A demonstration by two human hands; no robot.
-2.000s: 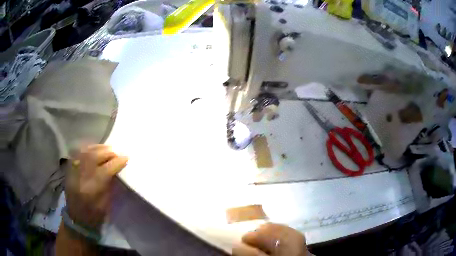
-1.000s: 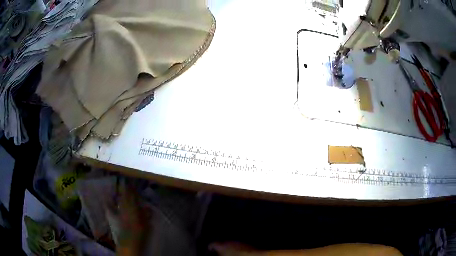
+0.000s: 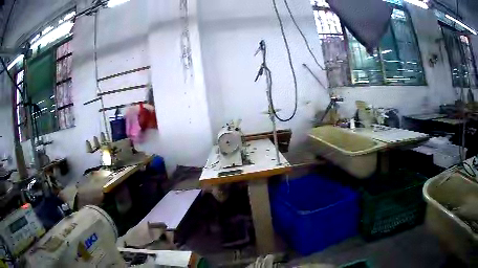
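No hand shows in the head view. The nearest thing is an off-white sewing machine head (image 3: 81,238) with blue letters, cut off at the lower left. A control box (image 3: 22,226) with a small display is beside it. Beige cloth (image 3: 149,235) lies beyond the machine, on or by a low pale surface; its exact support is unclear. The needle area and the cloth pieces seen earlier on the wearer's table are out of view.
Another sewing machine (image 3: 230,144) stands on a white table (image 3: 262,171) ahead. A blue bin (image 3: 314,214), a green crate (image 3: 394,204) and beige tubs (image 3: 348,142) are to the right. A lit machine (image 3: 118,153) is at left. A white wall and windows are behind.
The view has swung up and away from the worktable to the room. The hands, cloth pieces on the table, scissors and needle area have left the picture.
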